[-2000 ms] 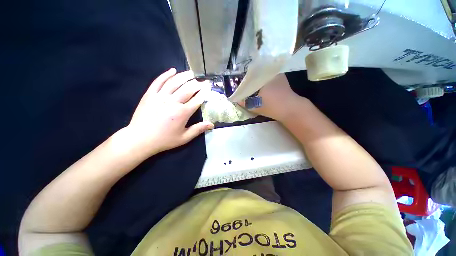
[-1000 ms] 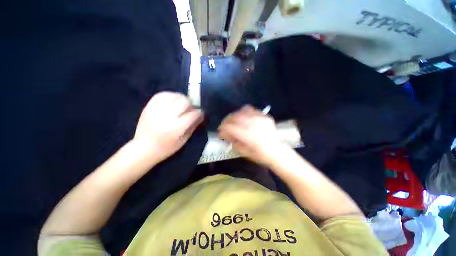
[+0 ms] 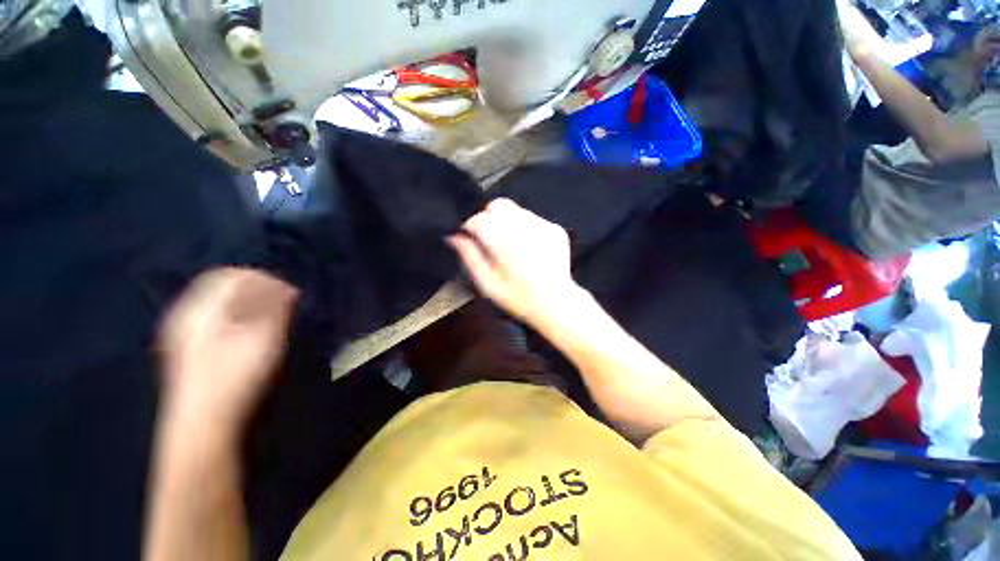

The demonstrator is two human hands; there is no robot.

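Note:
Black fabric (image 3: 406, 225) covers the left side, the machine bed and the lap. My right hand (image 3: 513, 258) is closed on the fabric right of the needle area and holds it partly raised. My left hand (image 3: 228, 318) is blurred, with its fingers curled at the fabric on the left; whether it grips the cloth cannot be told. The sewing machine head (image 3: 362, 38) stands above, with its needle area (image 3: 287, 142) at upper left, away from both hands. A strip of the table's ruler edge (image 3: 404, 329) shows below the fabric.
Scissors with red and yellow handles (image 3: 439, 90) and a purple-handled tool (image 3: 371, 107) lie behind the fabric. A blue bin (image 3: 641, 129) stands to their right. A red stool (image 3: 817, 263), white scraps (image 3: 833, 384) and another person's arm (image 3: 916, 104) are at right.
The view has swung right, bringing the scissors, bin and other person into view. My hands have moved farther apart, and the fabric at my right hand is lifted. The pale patch under the needle is gone.

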